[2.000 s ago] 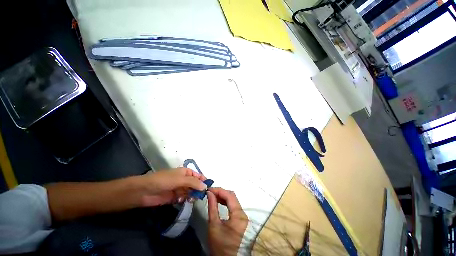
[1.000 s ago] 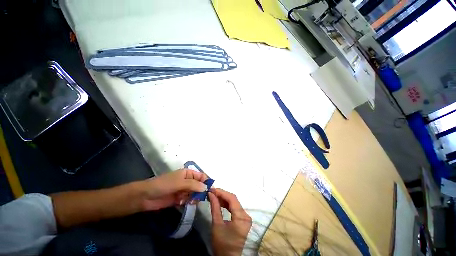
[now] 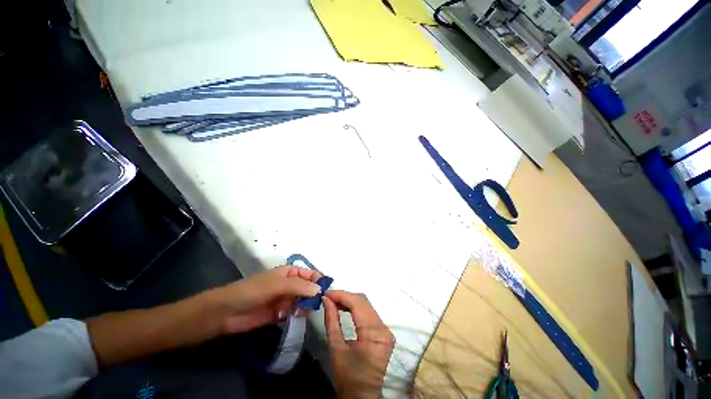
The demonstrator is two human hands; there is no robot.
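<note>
My left hand [image 3: 269, 294] pinches a bent navy fabric band [image 3: 315, 299] near the table's front edge. One pale, grey-edged end of the band curls up behind my fingers, and the other part hangs below with its pale backing showing. My right hand [image 3: 357, 337] is just right of it, thumb and forefinger pinched together against the navy fold. What the right fingertips pinch is too small to tell; no needle or thread can be made out.
A stack of bands [image 3: 242, 104] lies far left. Navy bands [image 3: 468, 193] lie right, one looped. A plastic packet [image 3: 499, 265] overlaps another navy band [image 3: 557, 335] beside a yellow strip. Green-handled snips [image 3: 503, 378] and loose threads [image 3: 460, 343] lie near my right hand. A black bin [image 3: 74, 183] stands left.
The camera view has turned a little, shifting the table and its contents in the picture. Both hands stay at the navy fold, with only slight finger movement.
</note>
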